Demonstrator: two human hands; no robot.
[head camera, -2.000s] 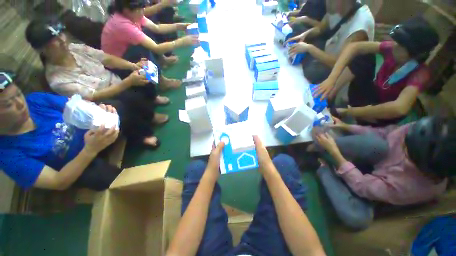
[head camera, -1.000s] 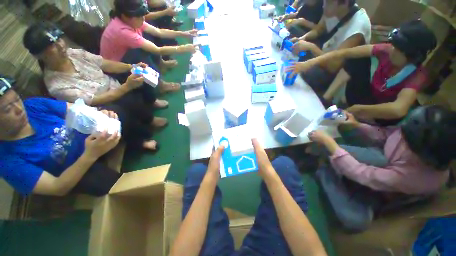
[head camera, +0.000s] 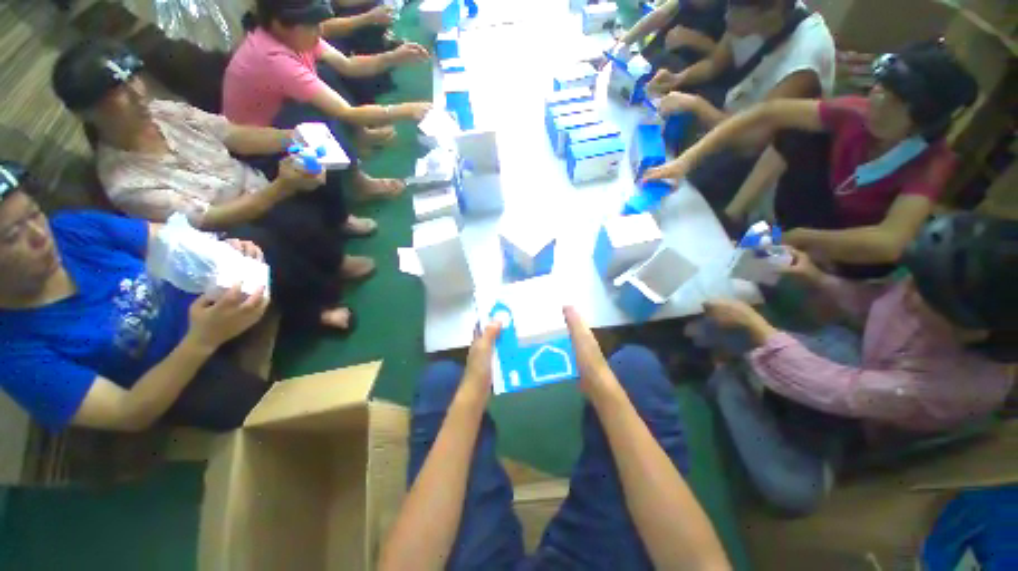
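Observation:
A blue and white retail box (head camera: 534, 359) is held between both my hands above my knees, at the near end of the white table. Its near face is blue with a white outline figure; its upper part looks white and merges with the glare of the table. My left hand (head camera: 485, 348) grips its left side, with the thumb on top near a blue round mark. My right hand (head camera: 583, 341) grips its right side. The box's underside and most of my fingers are hidden.
An open brown carton (head camera: 296, 485) stands on the green floor at my left leg. Open white boxes (head camera: 441, 259) and closed blue and white boxes (head camera: 594, 153) stand on the white table (head camera: 508, 229). Several workers sit along both sides; one at the left holds a bagged item (head camera: 207, 262).
My hands and the box have barely moved. On the right, a worker has drawn the nearer mid-table blue box sideways, and another holds up an open white box. The left neighbour's box has turned.

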